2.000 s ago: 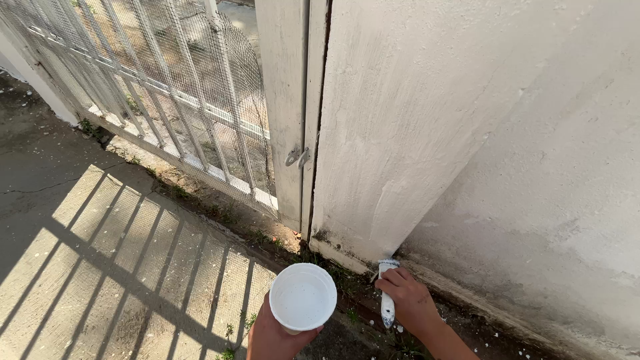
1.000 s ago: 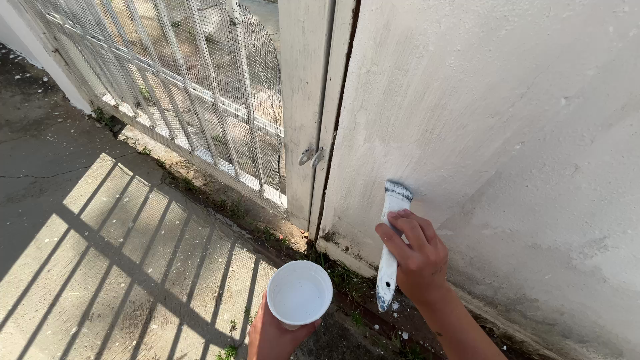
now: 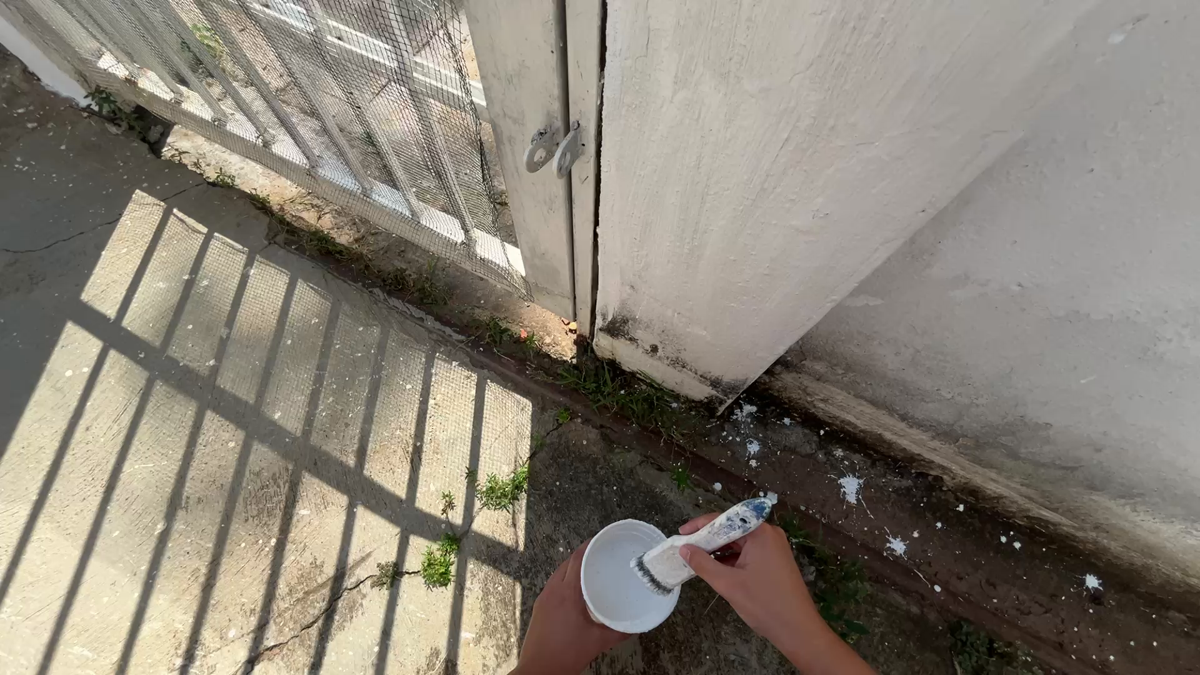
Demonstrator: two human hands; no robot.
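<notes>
My left hand (image 3: 564, 614) holds a white plastic cup (image 3: 611, 614) of white paint (image 3: 619, 562) from its left side and below, low in the middle of the head view. In my right hand (image 3: 757, 574), just right of the cup, is a paint-smeared paintbrush (image 3: 708, 538), gripped between thumb and fingers. Its bristles point down and left, over the cup's opening at the right rim; whether they touch the paint I cannot tell. Beyond both hands stands a whitewashed masonry pillar (image 3: 750, 187), with dark stains along its bottom edge.
A metal gate (image 3: 375, 122) with wire mesh and two latch lugs (image 3: 553, 150) adjoins the pillar on the left. At the right is a pale wall (image 3: 1050, 328). Weeds (image 3: 619, 389) and white paint splatters (image 3: 850, 487) mark the ground at the base. Gate shadows cross the concrete (image 3: 234, 422).
My right hand has moved the brush from the pillar's surface down to the cup; its bristles, which pointed up, now point down and left. My left hand still holds the cup.
</notes>
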